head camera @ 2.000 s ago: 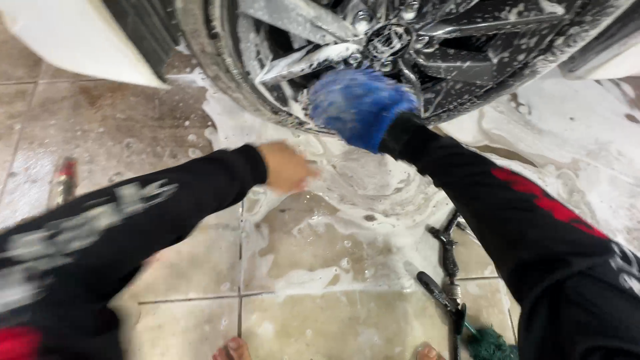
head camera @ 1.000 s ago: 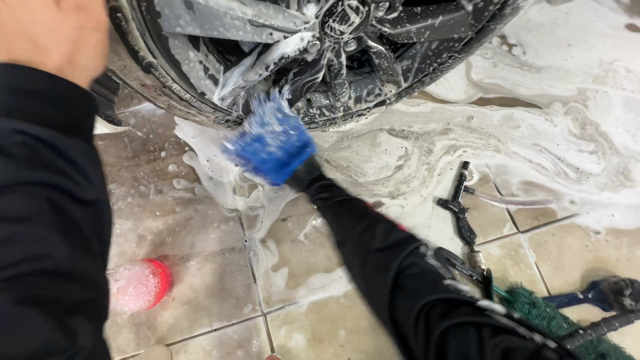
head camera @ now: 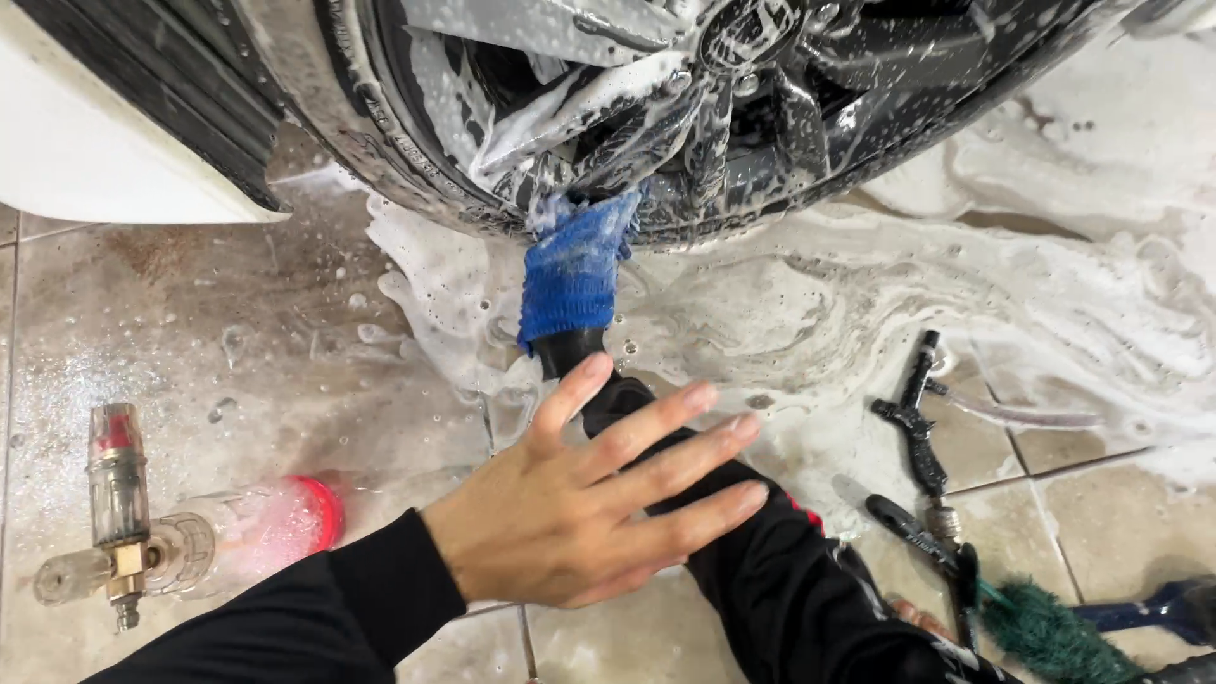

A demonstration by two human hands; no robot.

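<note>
My right hand (head camera: 581,247) is inside a wet blue wash mitt (head camera: 570,280), pressed into the lower rim of a soapy alloy wheel (head camera: 665,142) beside the tire. The mitt hides its fingers. Bare, with fingers spread and nothing held, my left hand (head camera: 608,494) hovers over the right forearm's black sleeve. White foam streaks the spokes and the tire (head camera: 418,180).
Left on the wet tiles lies a foam cannon bottle (head camera: 247,532) with a red base. A black spray gun (head camera: 917,427), a green fluffy brush (head camera: 1054,632) and a blue-handled tool (head camera: 1154,608) lie at right. White car bodywork (head camera: 104,142) is upper left. Suds spread across the floor.
My left hand has moved from the upper left down over the right forearm. The mitt has gone from below the wheel, as seen a second ago, up against its lower rim. The view has shifted.
</note>
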